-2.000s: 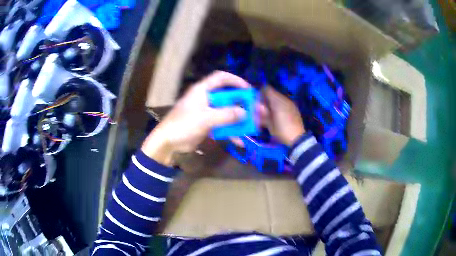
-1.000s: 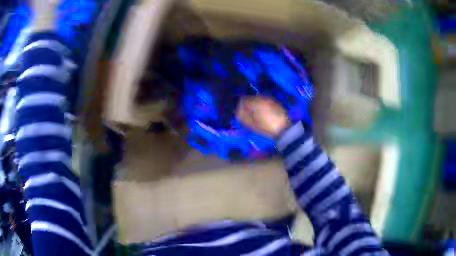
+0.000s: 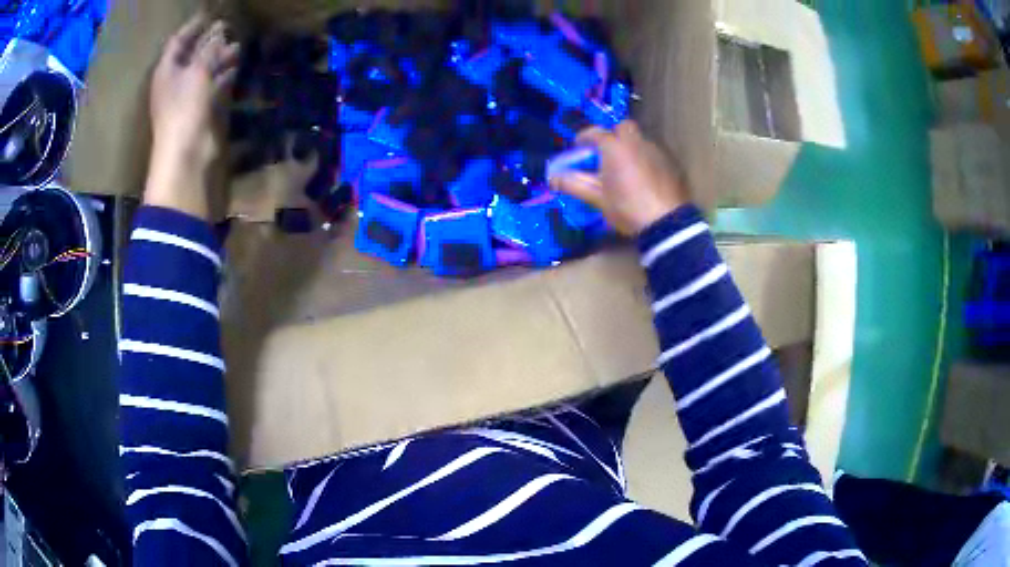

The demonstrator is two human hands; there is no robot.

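Note:
A brown cardboard carton (image 3: 426, 349) stands open in front of me, holding a heap of blue-and-black parts (image 3: 456, 240). My right hand (image 3: 634, 177) is over the right side of the heap, with its fingers closed on a small blue part (image 3: 573, 164). My left hand (image 3: 197, 78) is at the carton's left side, fingers loosely curled and apart, with no part visible in it. Dark pieces lie in the carton just right of my left hand.
White housings with round black centres (image 3: 50, 249) stand on the dark bench at left. Blue parts (image 3: 55, 28) lie at the top left corner. A green floor (image 3: 886, 255) is at right, with cartons and an orange box (image 3: 955, 39). Dark and white cloth shows at bottom right.
My left hand has come back from the blue parts on the bench to the carton's left side. My right hand, empty-looking in the heap before, now holds a blue part. The view has shifted.

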